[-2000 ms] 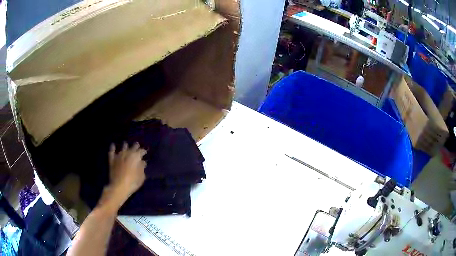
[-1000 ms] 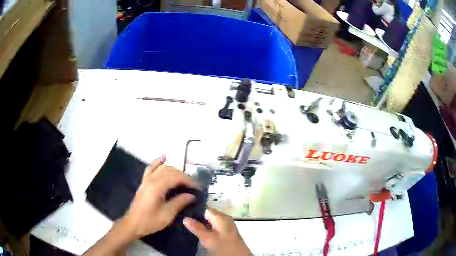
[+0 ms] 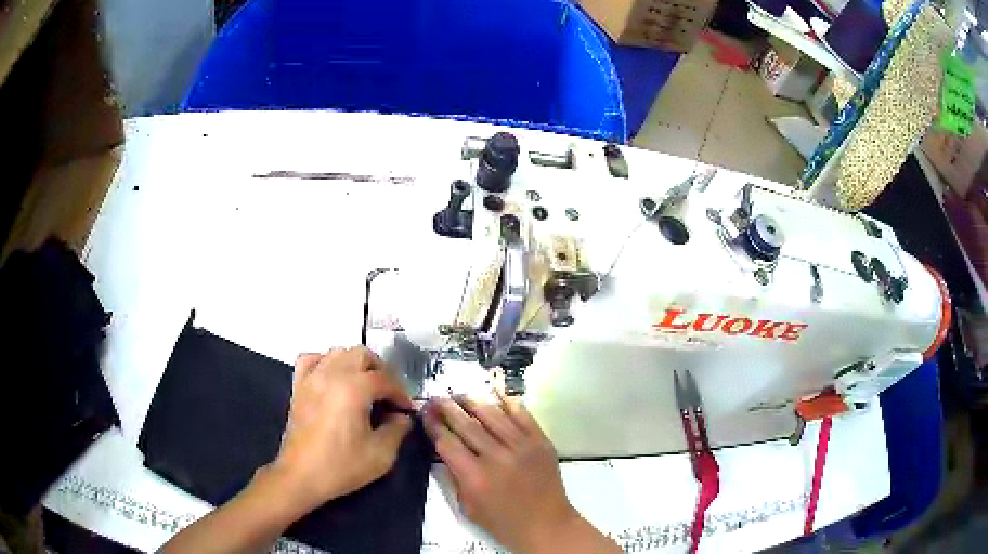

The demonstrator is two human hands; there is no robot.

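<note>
A black fabric panel [image 3: 222, 406] lies on the white table left of the needle area and runs under both hands. My left hand [image 3: 345, 422] pinches the panel's edge between thumb and fingers. My right hand [image 3: 493, 460] rests at the panel's right edge, fingertips close to the left fingertips, just in front of the presser foot [image 3: 509, 379]. Whether it grips the cloth is hidden. The white machine head [image 3: 607, 357] with red lettering stands to the right. The needle tip cannot be made out.
Thread snips [image 3: 693, 427] with red handles lean against the machine. A red ribbon [image 3: 820, 471] hangs near the handwheel [image 3: 940, 314]. A black cloth heap [image 3: 54, 368] sits at left by the carton [image 3: 70, 162]. A blue bin [image 3: 412, 65] stands behind the table [image 3: 228, 249].
The view has turned from the carton to the machine. Both hands have moved closer together at the panel's edge by the foot, and the panel has shifted slightly in view.
</note>
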